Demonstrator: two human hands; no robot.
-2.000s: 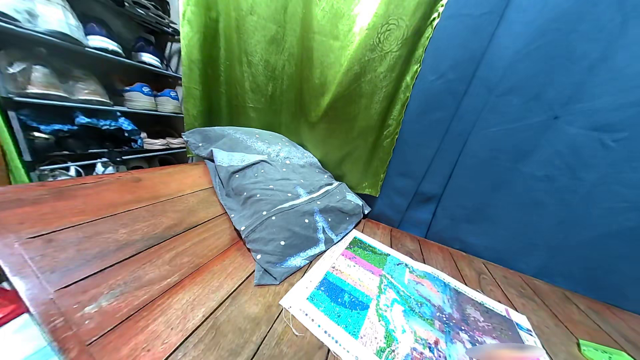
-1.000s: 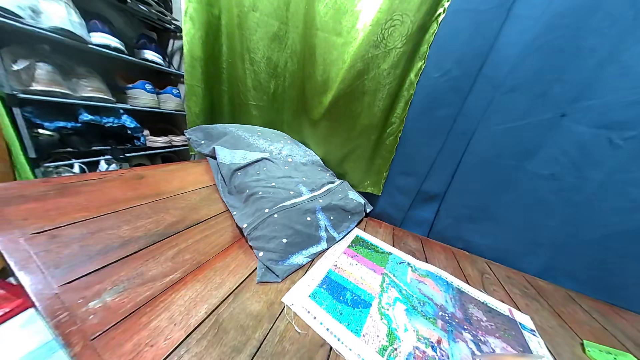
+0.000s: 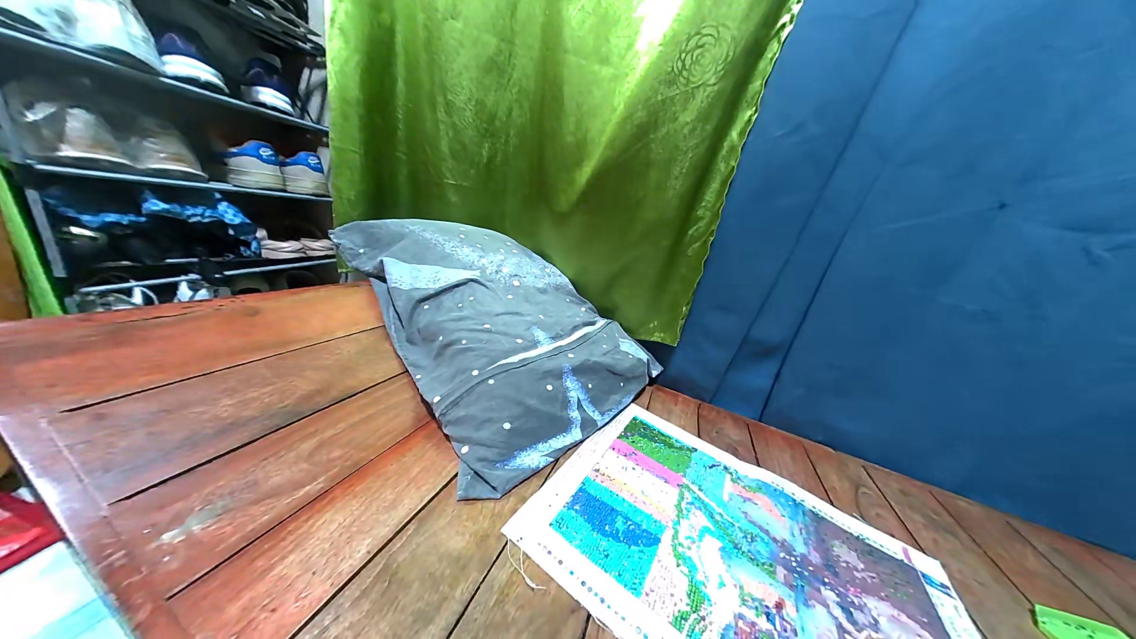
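Neither my left hand nor my right hand shows in the head view. A diamond painting canvas (image 3: 754,550) with a white border lies flat on the wooden plank surface (image 3: 355,497), its lower part cut off by the bottom edge of the view. Small colored pieces cover much of it in green, blue, pink and purple. A loose thread (image 3: 524,568) hangs at its left corner. Part of a bright green plastic tray (image 3: 1074,623) shows at the lower right corner. Beyond the canvas rests a dark gray pillow (image 3: 524,355) with white dots and pale blue patches.
A shoe rack (image 3: 177,177) with several shoes stands at the left, past the planks' edge. A shiny green curtain (image 3: 550,133) hangs behind the pillow, and a blue fabric sheet (image 3: 958,266) hangs at the right. A red item (image 3: 22,530) sits below the left edge.
A blurred part of a hand seen at the bottom edge over the canvas in the earlier frames is out of view now. The canvas and pillow have not plainly moved.
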